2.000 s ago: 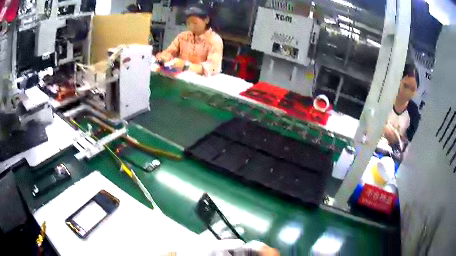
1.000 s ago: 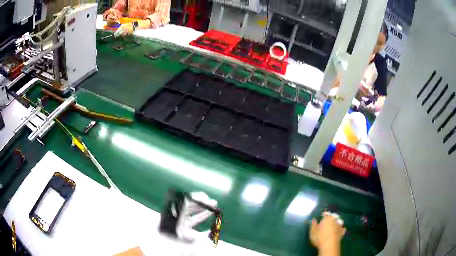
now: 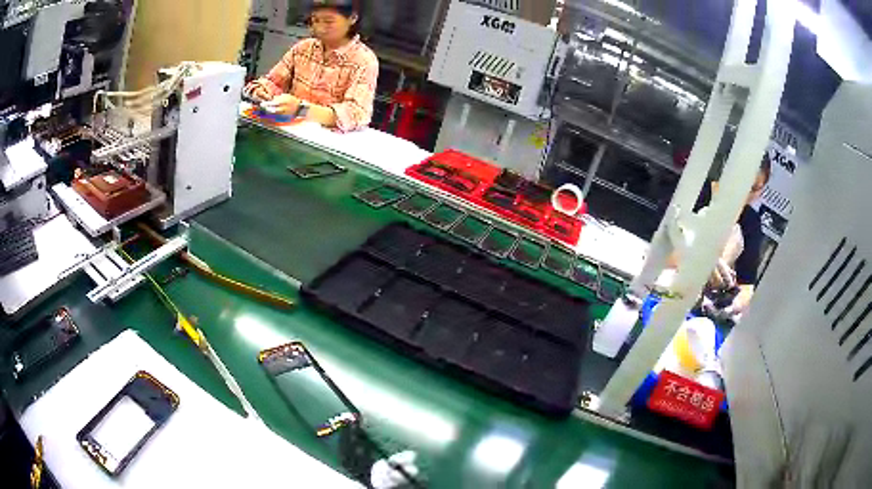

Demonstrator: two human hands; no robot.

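Note:
One black phone middle frame [image 3: 284, 360] with gold patches at its ends is over the green belt; its lower end is close to a dark blurred shape. Just right of that, white-covered fingertips [image 3: 394, 470] show at the bottom edge. The hand is cut off, and I cannot tell whether it is my left or right, or whether it grips the dark shape. Another middle frame [image 3: 156, 399] lies on the white sheet [image 3: 229, 455]. A further dark frame [image 3: 65, 329] lies left of the sheet.
A large black blister tray [image 3: 459, 301] lies across the green belt [image 3: 258, 210], with a row of thin frames behind it. Metal guide bars [image 3: 143, 267] and a yellow strap [image 3: 191, 332] are left. A post [image 3: 660, 287], white bottle [image 3: 617, 327] and red-labelled bin [image 3: 686, 399] are right. Two coworkers are beyond.
The view has shifted, so the bench things sit lower and further right than a second ago. The bare hand at the right is gone from there. The blurred frame and white covering have left the sheet's edge.

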